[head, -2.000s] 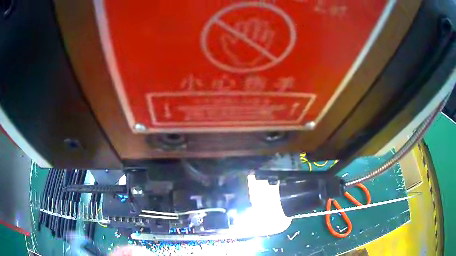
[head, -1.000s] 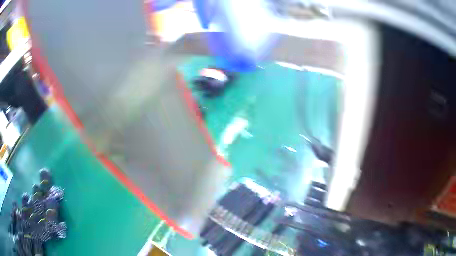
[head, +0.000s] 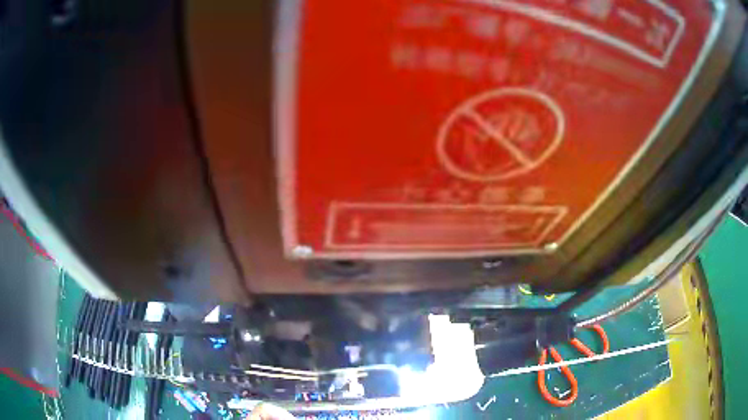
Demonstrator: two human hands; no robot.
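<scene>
The terminal crimping machine [head: 221, 164] fills the upper view, with its red warning plate [head: 369, 148]. Below it is the dark crimp applicator [head: 328, 332], partly washed out by white glare. A comb-like terminal strip [head: 197, 376] enters it from the left. Black cables [head: 102, 392] lie side by side at lower left. A small skin-coloured fingertip, seemingly of my left hand [head: 271, 412], shows at the bottom edge below the applicator. The rest of that hand is cut off, so its grip is hidden. My right hand is not in view.
The black work lamp [head: 513, 343] is right of the applicator. Orange-red loop handles [head: 558, 381] lie on the green mat [head: 611, 385]. A gooseneck [head: 631, 305] curves down at right, beside the yellow surface [head: 689, 385]. A grey red-edged panel [head: 29, 303] stands at left.
The view swung left to the grey panel and green table, then came back to the machine. Against the oldest frame, the warning plate sits further right and lower, and the fingertip is further right.
</scene>
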